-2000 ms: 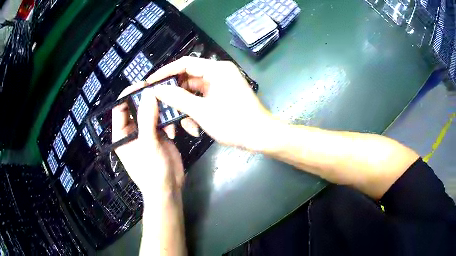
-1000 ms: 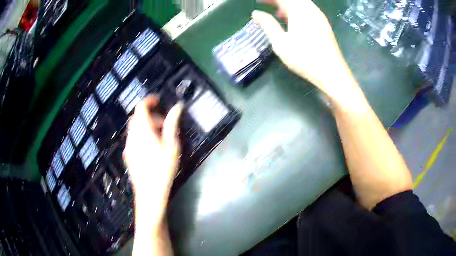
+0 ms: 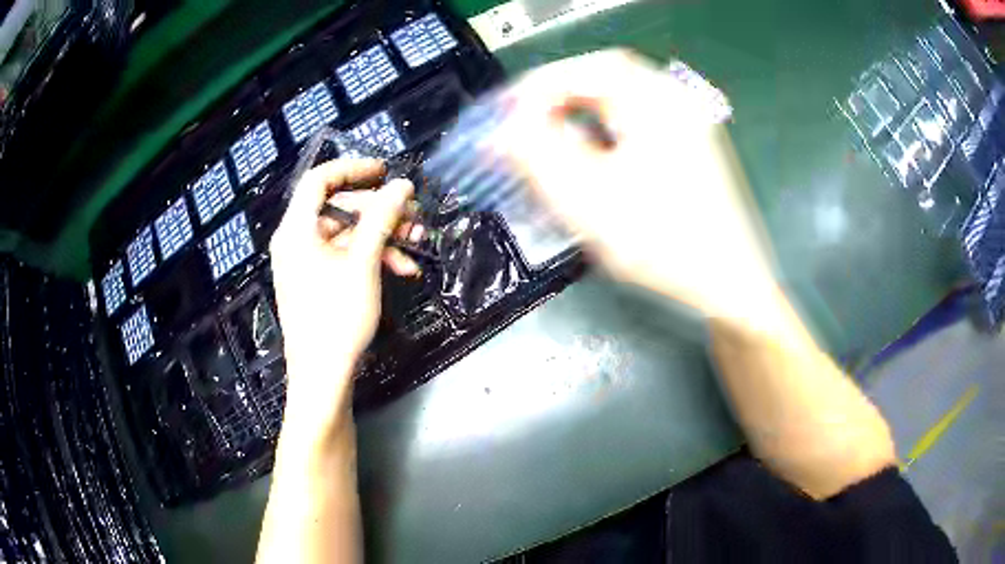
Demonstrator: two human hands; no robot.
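Observation:
A black blister tray (image 3: 198, 132) lies slanted on the green bench, with blue-white patterned pieces in a row of its pockets. My left hand (image 3: 342, 242) is over the tray's middle and grips a thin clear housing with dark edges (image 3: 314, 149). My right hand (image 3: 628, 176) is blurred, to the right of it, and holds a blurred blue-white patterned insert (image 3: 479, 160) by its fingers, apart from the housing. A pale piece (image 3: 540, 240) lies in the tray below my right hand. The insert stack (image 3: 701, 88) is mostly hidden behind my right hand.
Clear blister trays (image 3: 926, 121) lie at the right edge. Stacked black trays (image 3: 55, 408) stand at the left. A white strip (image 3: 540, 17) runs along the top. A red thing (image 3: 984, 8) shows at the top right corner. A yellow floor line (image 3: 942, 430) is at the lower right.
My right hand has come back left from the stack with an insert. My left hand now holds a housing raised over the tray. The view has shifted, so the tray appears turned.

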